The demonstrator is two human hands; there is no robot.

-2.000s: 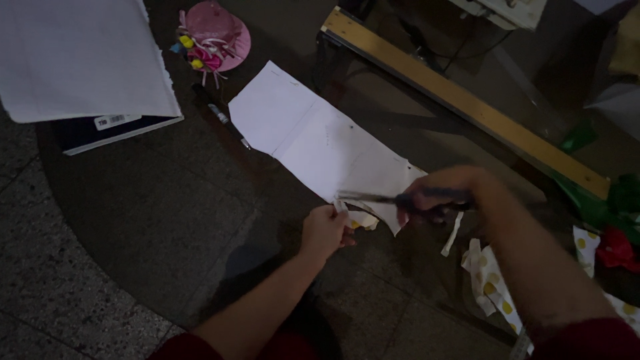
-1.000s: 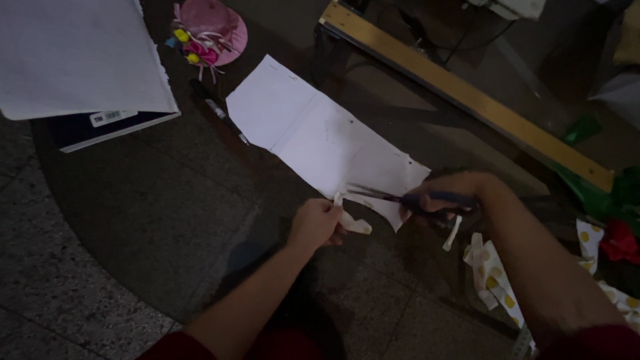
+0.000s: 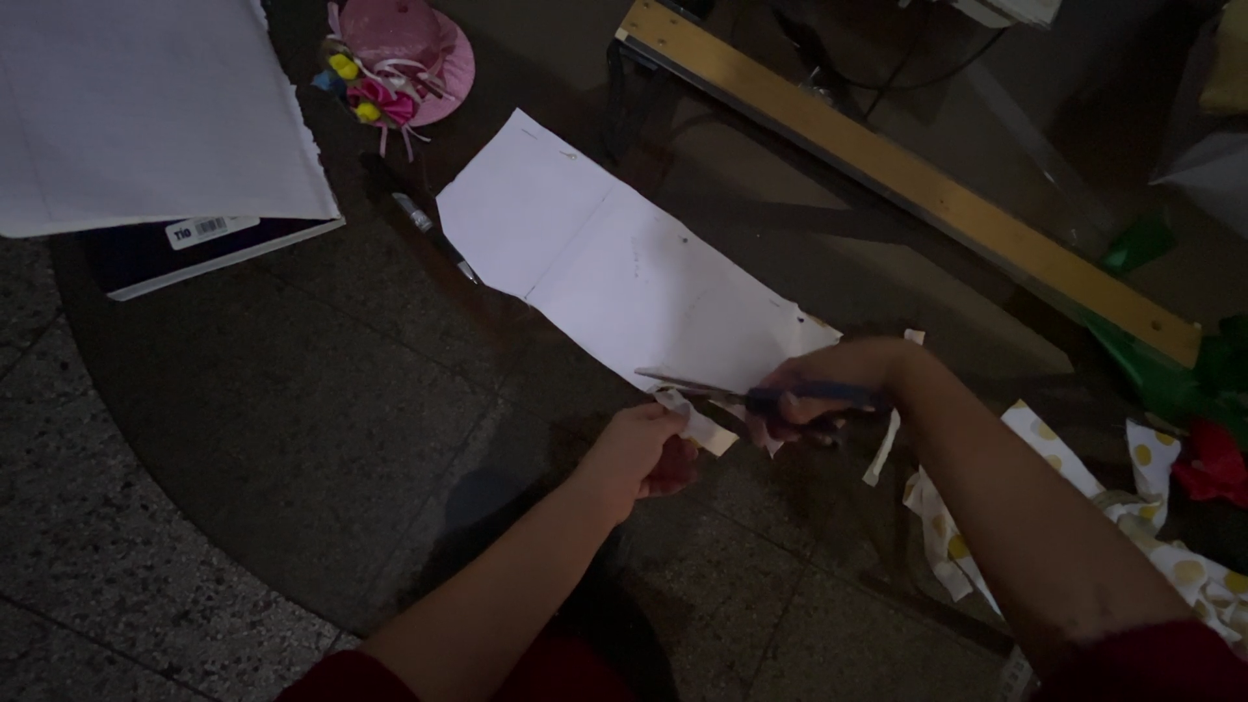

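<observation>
My right hand [image 3: 814, 385] holds a pair of scissors [image 3: 770, 398] with dark blue handles, its blades over the lower edge of a large white paper pattern piece [image 3: 634, 253]. Pins stick in the paper near its edges. Pinched in the fingers of my left hand [image 3: 648, 448] is a narrow cut strip [image 3: 710, 430], pale with a yellowish end, close to the blade tips. Whether the blades are closed on the paper's edge is hard to tell. A black marker [image 3: 436, 238] lies along the paper's left edge.
A pink hat with ribbon flowers [image 3: 405, 54] and a dark blue book [image 3: 195, 249] under white sheets [image 3: 156, 107] lie at upper left. A wooden bar [image 3: 907, 175] crosses the upper right. Yellow-dotted fabric scraps [image 3: 1160, 526] and red fabric [image 3: 1214, 463] are at right.
The strip in my left hand hangs farther out from the paper's lower edge than two seconds ago. My right hand has stayed on the scissors.
</observation>
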